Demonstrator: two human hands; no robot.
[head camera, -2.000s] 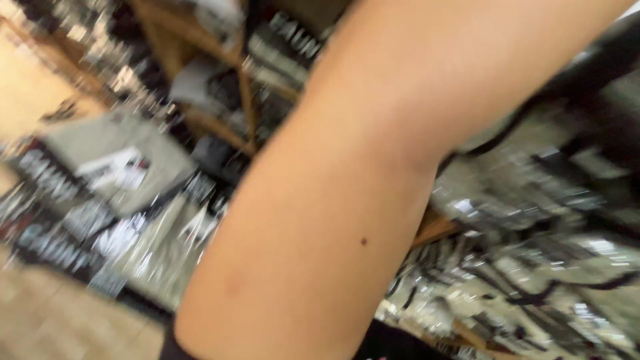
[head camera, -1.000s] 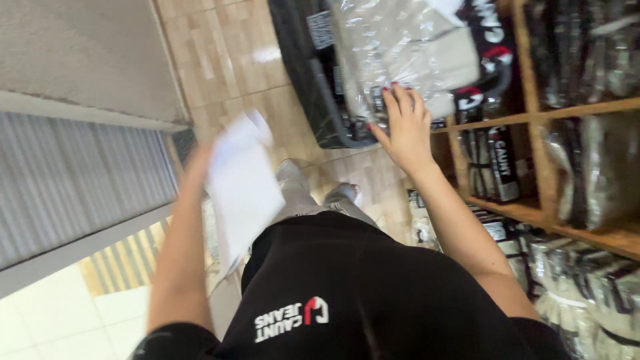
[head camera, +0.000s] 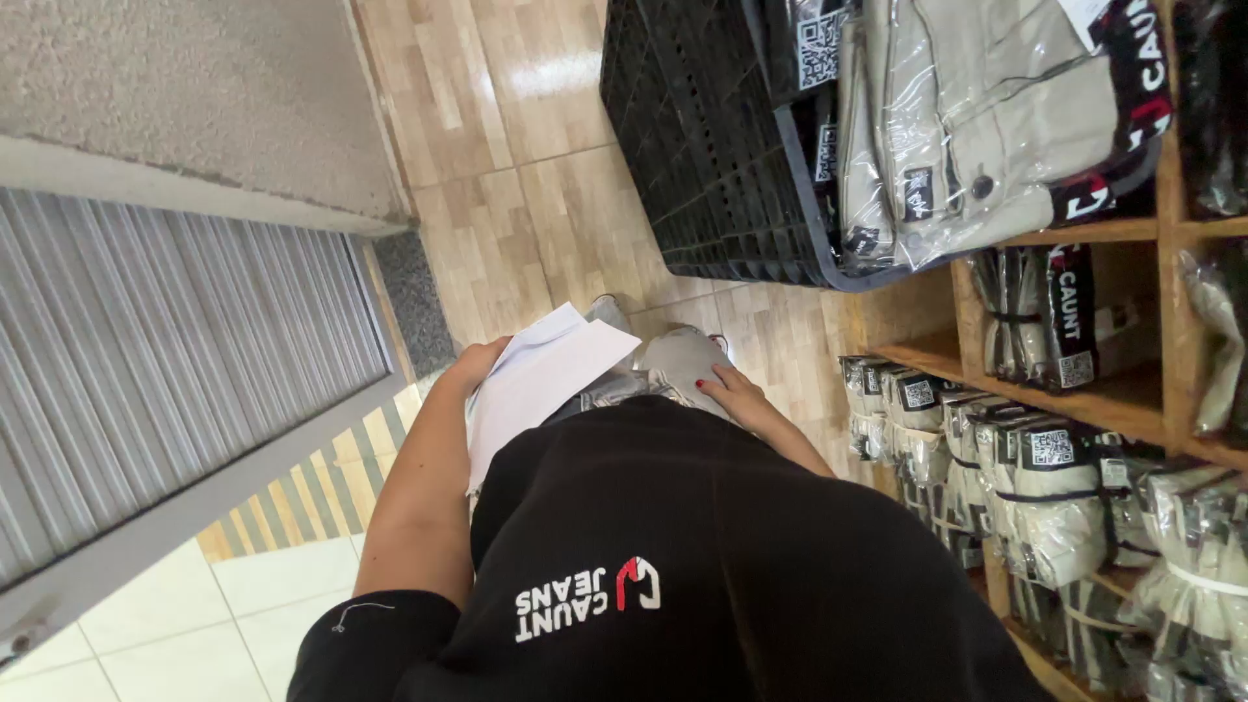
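Note:
White paper sheets (head camera: 551, 375) are held in my left hand (head camera: 480, 363), at the left of my body; its fingers are mostly hidden by the sheets. My right hand (head camera: 736, 398) rests by the thigh of my grey trousers (head camera: 678, 359), with nothing seen in it. Ahead of it on the right is a black plastic crate (head camera: 721, 146) holding beige trousers in clear plastic bags (head camera: 985, 127), with black printed bands.
Wooden shelving (head camera: 1072, 395) runs along the right, filled with bagged, folded garments (head camera: 1048, 487) tied in bundles. On the left are a rough wall (head camera: 195, 88) and a ribbed metal shutter (head camera: 175, 322). Wood-pattern tiles (head camera: 507, 234) cover the floor.
My right hand has left the bagged trousers in the crate and come down beside my thigh. My left hand still holds the papers. The view has swung down from the shelves since the oldest frame.

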